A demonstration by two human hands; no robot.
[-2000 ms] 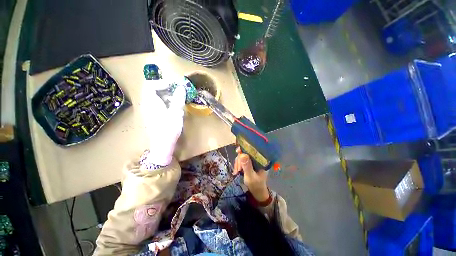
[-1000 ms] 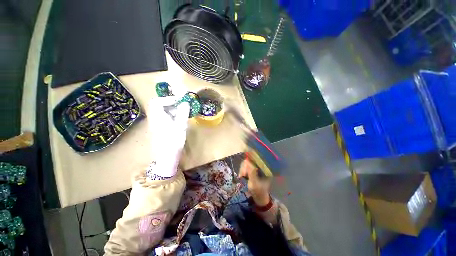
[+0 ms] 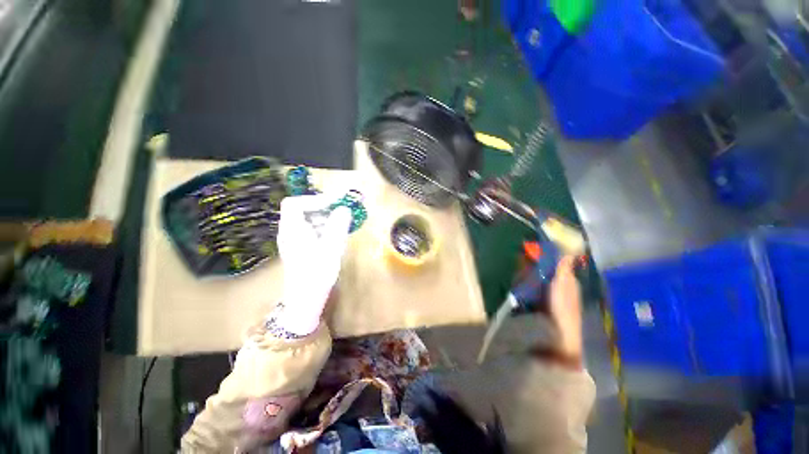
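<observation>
My left hand [image 3: 310, 239], in a white glove, pinches a small green circuit board [image 3: 353, 211] above the tan board. Another small green board [image 3: 298, 180] lies just beyond the glove, at the tray's right edge. My bare right hand [image 3: 565, 306] is blurred, right of the bench edge, at the blue soldering gun [image 3: 532, 288] with its orange-red part. Its fingers are hard to make out, but it appears to grip the gun. The round yellow tub [image 3: 412, 239] stands right of the left hand, with dark, silvery contents.
A dark tray [image 3: 182, 222] of dark and yellow cylinders is at left. The round black fan [image 3: 421, 146] stands beyond the tub. A coil spring [image 3: 530, 149], dark glossy lump [image 3: 488, 202] and yellow piece [image 3: 493, 142] are beside it. Green boards [image 3: 40, 310] lie far left. Blue crates [image 3: 692, 301] are at right.
The view has shifted, so the bench appears lower and further right. My right hand has moved the gun from the tub out to the right, toward the coil spring. My left hand still holds the board.
</observation>
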